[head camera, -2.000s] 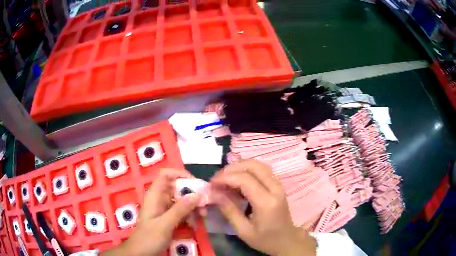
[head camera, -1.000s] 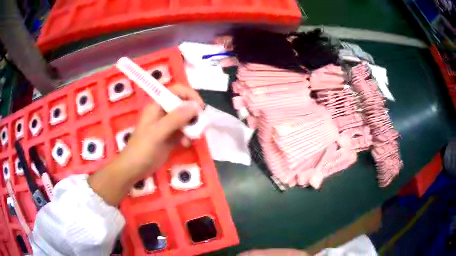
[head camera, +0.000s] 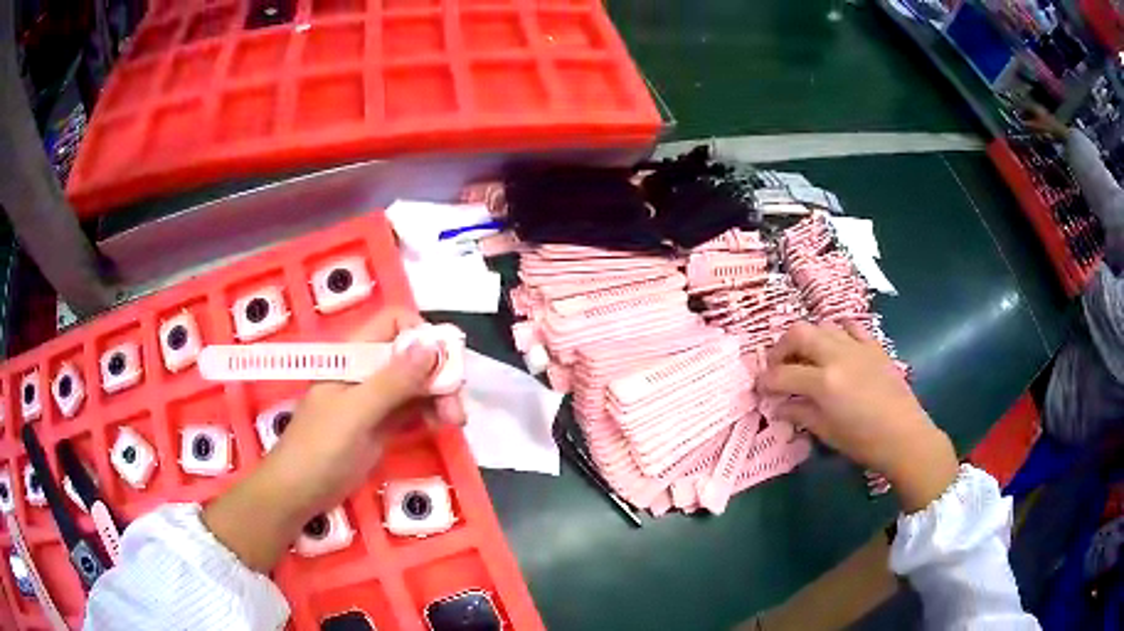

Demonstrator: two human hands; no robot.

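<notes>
My left hand [head camera: 358, 407] holds a pink-white watch body [head camera: 446, 359] over the near red tray. One slotted pink strap half [head camera: 290, 361] is on the body and points to the left. A white cloth [head camera: 512, 413] hangs or lies just right of this hand; I cannot tell if the fingers hold it. My right hand [head camera: 842, 392] is at the right part of the pink strap pile [head camera: 629, 358], fingers bent down onto the straps. Whether it grips one is hidden.
The near red tray [head camera: 392, 286] holds several watch bodies, and some assembled watches lie at its left. A second red tray [head camera: 370, 158] lies behind. Black straps [head camera: 579, 207] and white sheets [head camera: 450, 277] lie behind the pile. Another person's arm [head camera: 1091, 166] shows at far right.
The strap half now shows on the watch body, swung from slanting to level. My right hand has left the watch, dropped low at the frame's edge, then come to the strap pile.
</notes>
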